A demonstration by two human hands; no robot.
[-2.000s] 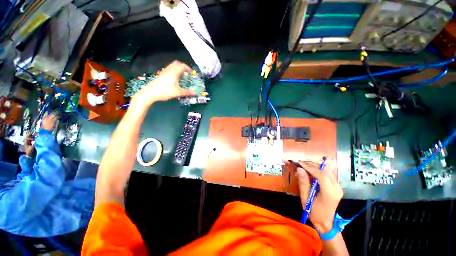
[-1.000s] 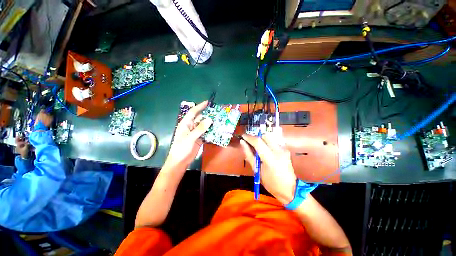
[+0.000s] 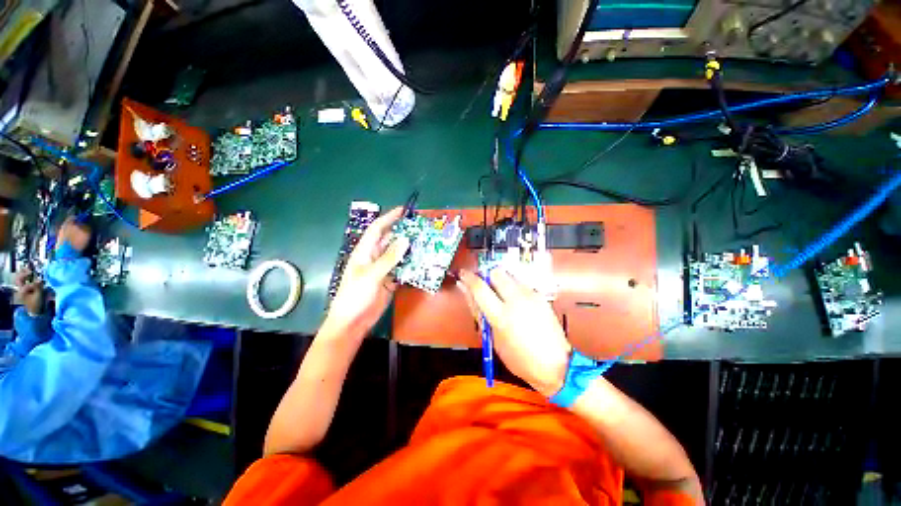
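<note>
My left hand [image 3: 373, 265] holds a green circuit board [image 3: 427, 252] by its left edge, over the left part of the orange-brown test fixture [image 3: 613, 306]. A black lead end sticks up by my left fingers. My right hand [image 3: 519, 321] has a blue marker pen [image 3: 487, 351] in it, pointing down toward me. Its fingertips are over a second board [image 3: 529, 267] at the black connector bar [image 3: 575, 235], partly covering that board. Whether they grip it cannot be told. A blue strap [image 3: 578, 378] is round my right wrist.
Remote control [image 3: 358, 232] lies behind my left hand, tape roll [image 3: 274, 289] left of it. More boards lie left [image 3: 230, 240] and right [image 3: 729, 287]. An orange-red box [image 3: 163, 168], white post [image 3: 366, 69] and oscilloscope [image 3: 682, 40] stand behind. A person in blue [image 3: 69, 356] works at left.
My left hand has come from the back left to the fixture, now with a board in it. My right hand has moved left and inward over the fixture. Over the last second little moved.
</note>
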